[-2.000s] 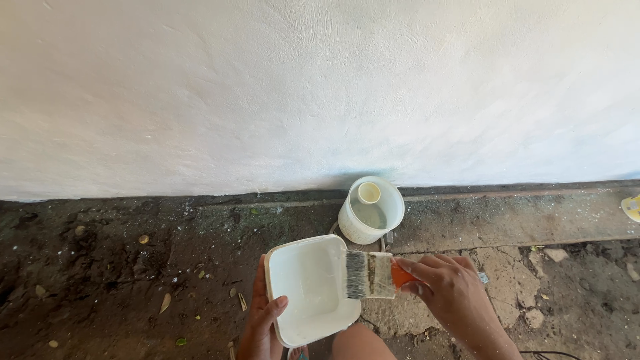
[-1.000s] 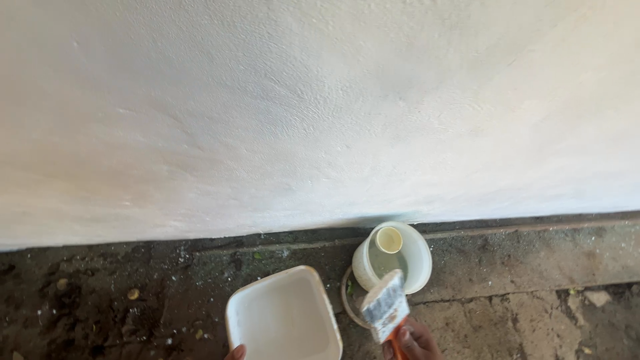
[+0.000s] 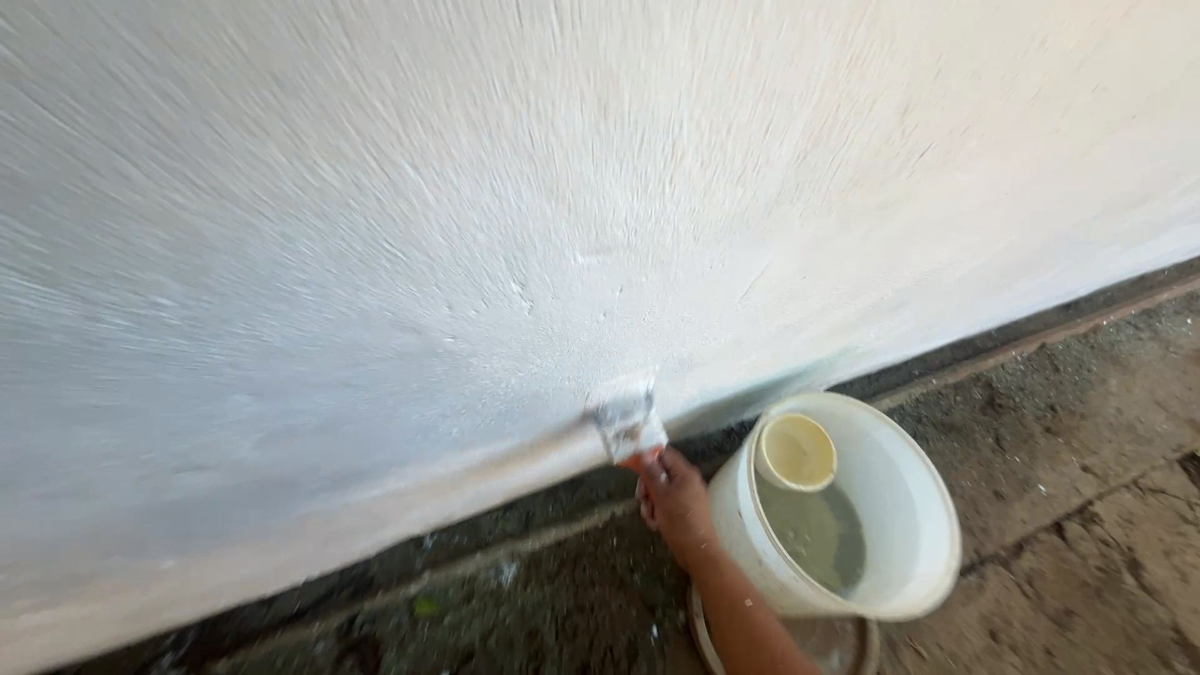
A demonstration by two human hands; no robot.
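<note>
My right hand point(image 3: 673, 497) grips the orange handle of a wide paintbrush point(image 3: 630, 422). The brush's pale bristles are at the lower part of the white wall point(image 3: 525, 309), just above its base; motion blurs them. Right beside my forearm stands a white plastic bucket point(image 3: 909, 497) with cloudy greenish-grey liquid point(image 3: 811, 534) in it. A small cream-coloured cup point(image 3: 797, 452) sits inside the bucket near its rim. My left hand and the square white container are out of the frame.
Under the bucket a round rim point(image 3: 867, 647) shows partly behind my forearm. A narrow ledge point(image 3: 562, 534) runs along the foot of the wall. Dark soil point(image 3: 525, 609) lies at the lower left, and cracked, rough paving point(image 3: 1078, 562) at the right.
The brush has gone from beside the bucket to the wall in my right hand. My left hand and the square container have left the view, which is now tilted and closer to the wall.
</note>
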